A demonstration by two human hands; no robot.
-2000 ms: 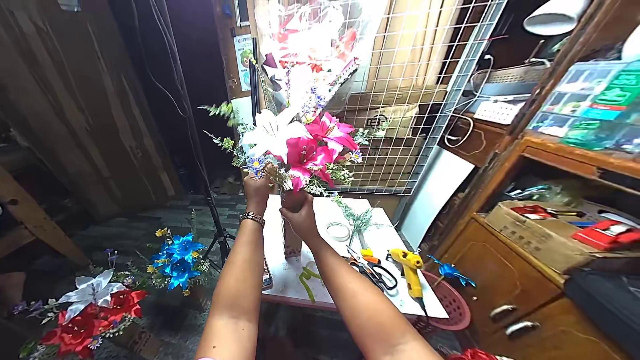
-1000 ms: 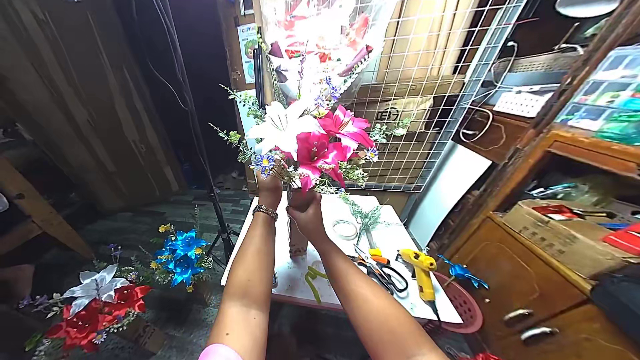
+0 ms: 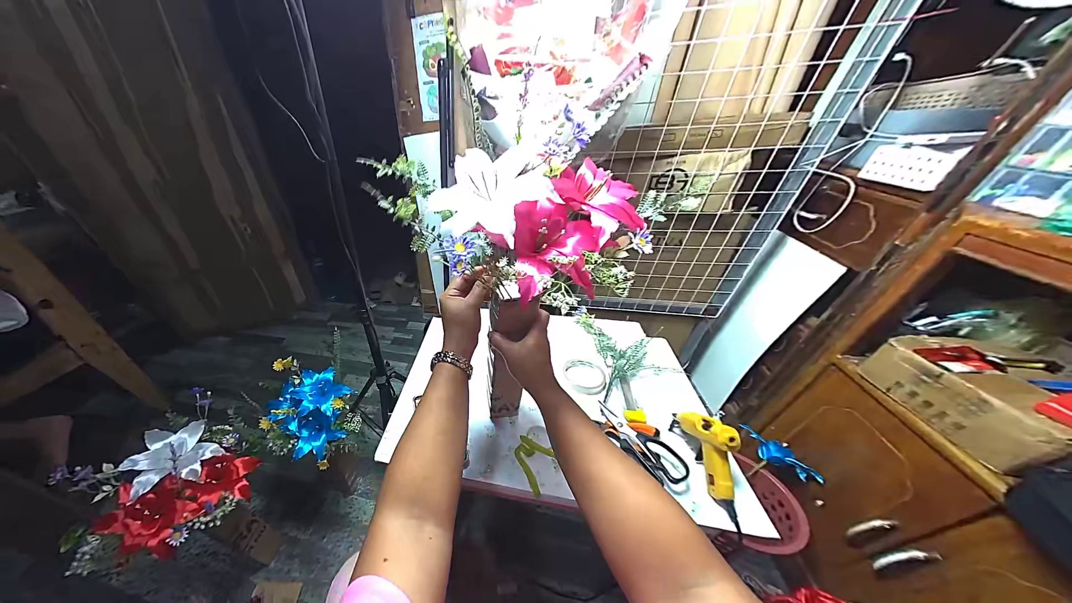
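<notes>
A tall narrow cardboard box (image 3: 506, 387) stands upright on the white tabletop (image 3: 662, 368), holding an arrangement with a white artificial lily (image 3: 492, 191), magenta lilies (image 3: 548, 239), small purple flowers and fern sprigs. My right hand (image 3: 526, 347) is wrapped around the upper part of the box. At the box's top left, my left hand (image 3: 465, 300) pinches among the small stems and leaves under the flowers; what exactly its fingertips hold is too small to tell. A beaded bracelet circles my left wrist.
Scissors (image 3: 649, 452), a yellow glue gun (image 3: 713, 456), a tape roll (image 3: 586, 377), green strips (image 3: 529, 461) and a fern sprig (image 3: 624, 356) lie on the tabletop. Red-and-silver flowers (image 3: 167, 486) and blue flowers (image 3: 314, 410) stand at left. A wire grid (image 3: 687, 243) rises behind; wooden cabinets (image 3: 871, 469) stand right.
My left hand has come from behind the stems to the left edge of the box top, its fingers now plainly in view. My right hand stays around the box.
</notes>
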